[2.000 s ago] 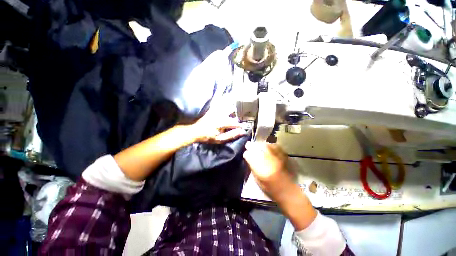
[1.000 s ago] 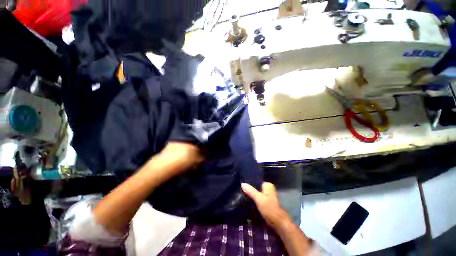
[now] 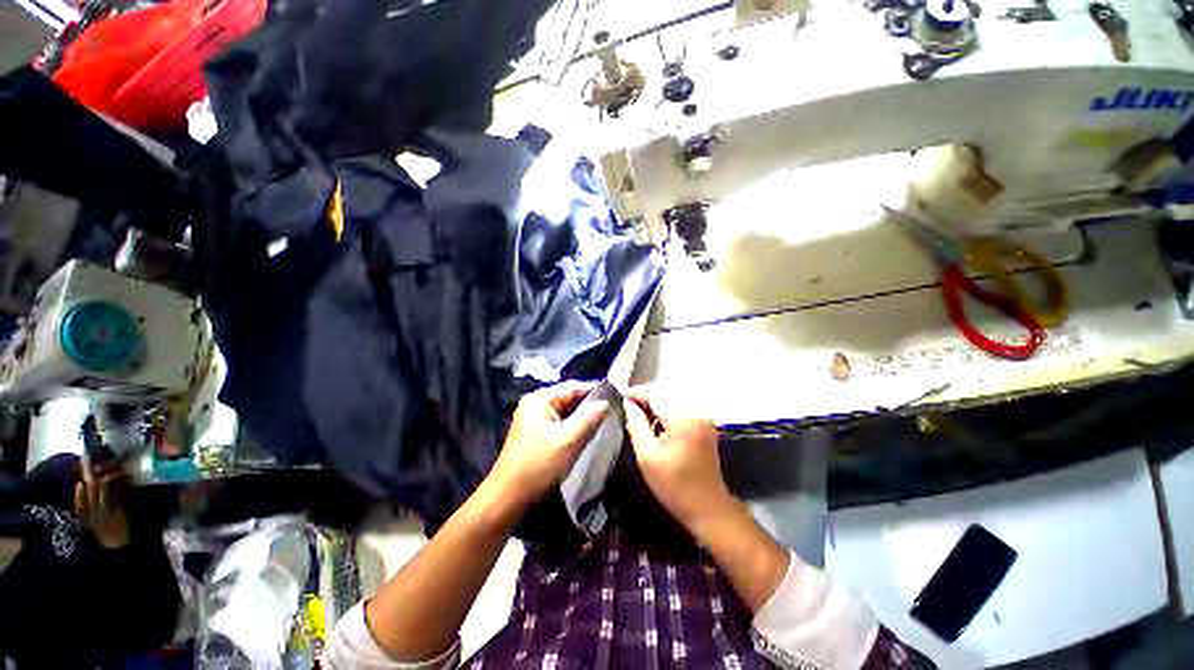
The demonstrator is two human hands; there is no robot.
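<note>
A large dark navy garment (image 3: 393, 301) lies heaped left of the needle, with a shiny, bright part near the machine. My left hand (image 3: 557, 439) and my right hand (image 3: 668, 452) meet at the table's front edge and pinch the garment's edge between the fingertips. A pale grey strip of cloth hangs below them. The white JUKI sewing machine (image 3: 838, 144) is at the right. Its presser foot (image 3: 691, 236) is above and right of my hands, and the cloth reaches close to its left side.
Scissors (image 3: 991, 299) with red and yellow loops lie on the machine bed. A black phone (image 3: 964, 582) lies below right. A teal-wheeled machine (image 3: 105, 334), a person's hand (image 3: 102, 508) and a plastic bag (image 3: 255, 596) are at left. A red basket (image 3: 157, 59) is upper left.
The garment edge has come away from under the presser foot towards the lap. Both hands have come together at this edge. The view has shifted, bringing the phone and the person's hand into sight.
</note>
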